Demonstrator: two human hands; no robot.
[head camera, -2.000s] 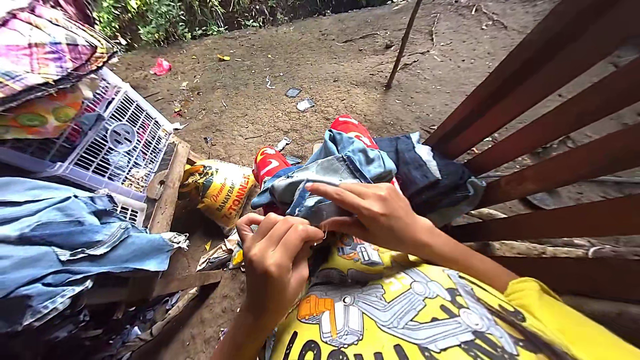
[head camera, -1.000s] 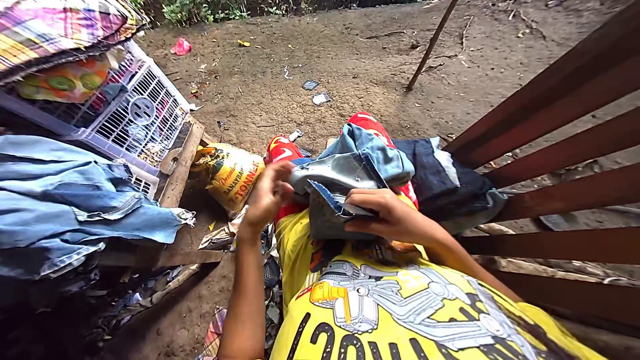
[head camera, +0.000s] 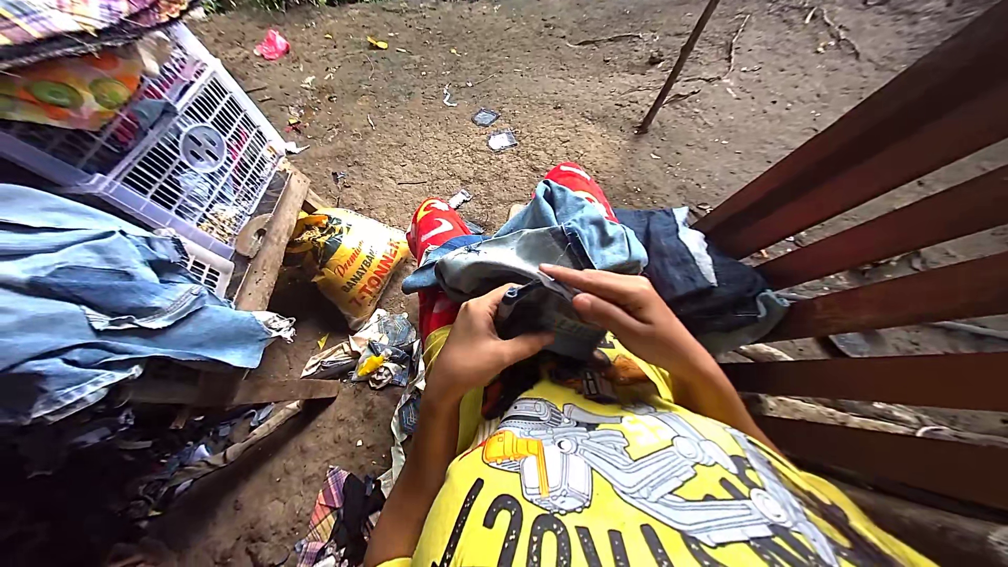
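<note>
A faded blue denim garment lies bunched over my lap, on red patterned trousers. My left hand grips a darker folded edge of the denim between thumb and fingers. On the other side, my right hand pinches a raised flap of the same cloth, its fingers pointing left. The two hands are a short way apart, with the folded denim between them. Whether a small tool is in either hand cannot be seen. Dark blue denim hangs beside my right thigh.
Light blue denim drapes over a wooden frame at left, near a white plastic crate holding cloth. A yellow printed sack and fabric scraps lie on the ground. Brown wooden slats stand close at my right.
My left hand was lifted off the left side of the denim one second ago and now grips its folded edge. The cloth between the hands has been turned and folded up.
</note>
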